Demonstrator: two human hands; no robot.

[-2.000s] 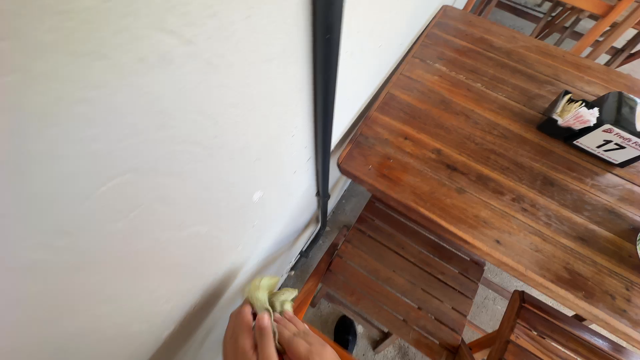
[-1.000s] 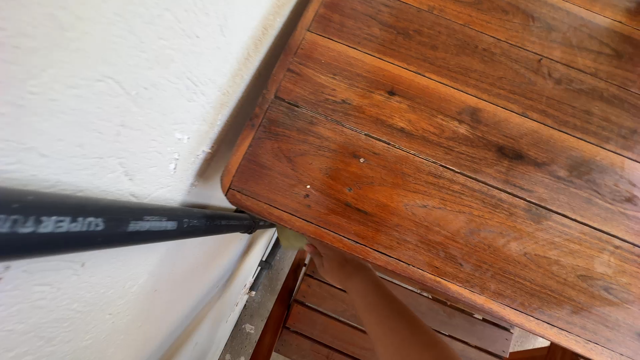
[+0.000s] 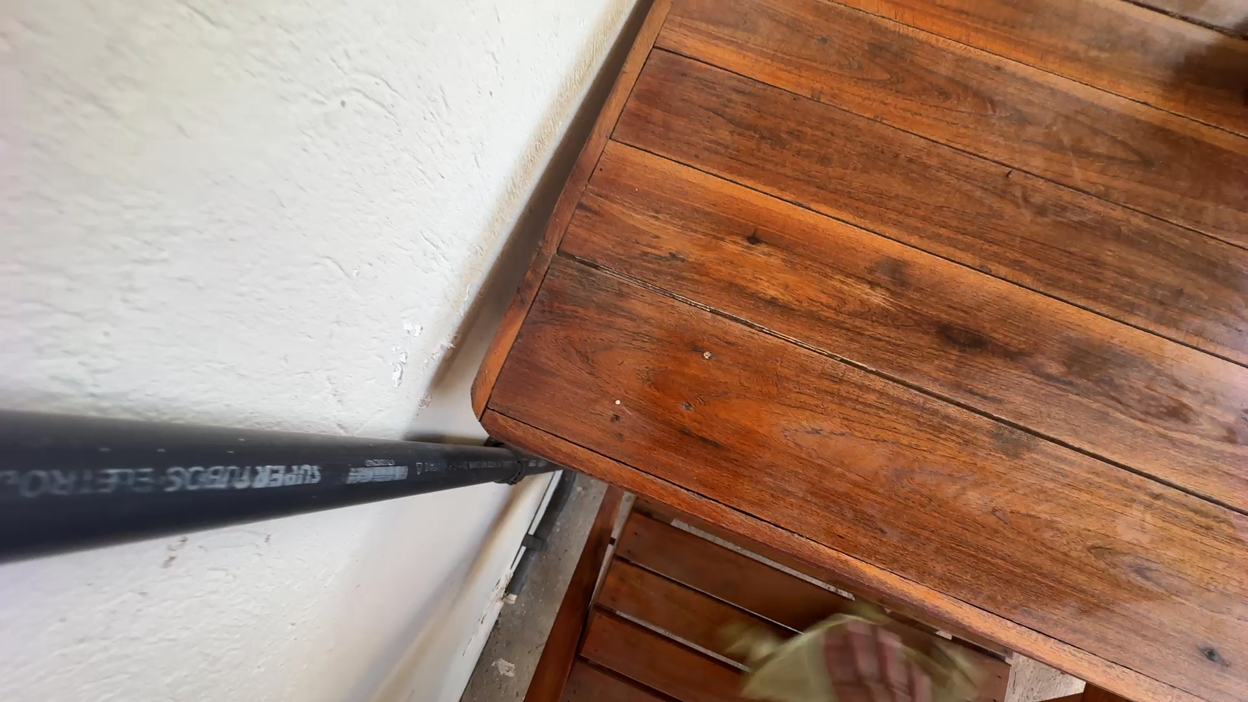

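At the bottom of the head view, the blurred fingers of one hand (image 3: 871,665) lie against a pale yellow-green cloth (image 3: 798,669). This hand is over the slatted wooden seat (image 3: 682,575), close beside the near edge of the wooden table (image 3: 877,409). Only its fingers show, and whether it is my left or my right hand cannot be told. The cloth is partly cut off by the frame's bottom edge. My other hand is out of view.
A black plastic pipe (image 3: 292,475) runs along the rough white wall (image 3: 214,214) to the table's rounded corner. A narrow gap separates the table from the wall. Grey floor (image 3: 531,604) shows below the corner, beside the seat.
The hand with the cloth was by the table corner and the pipe's end a second ago; now it is farther right, over the seat. The view moved much closer to the table since two seconds ago.
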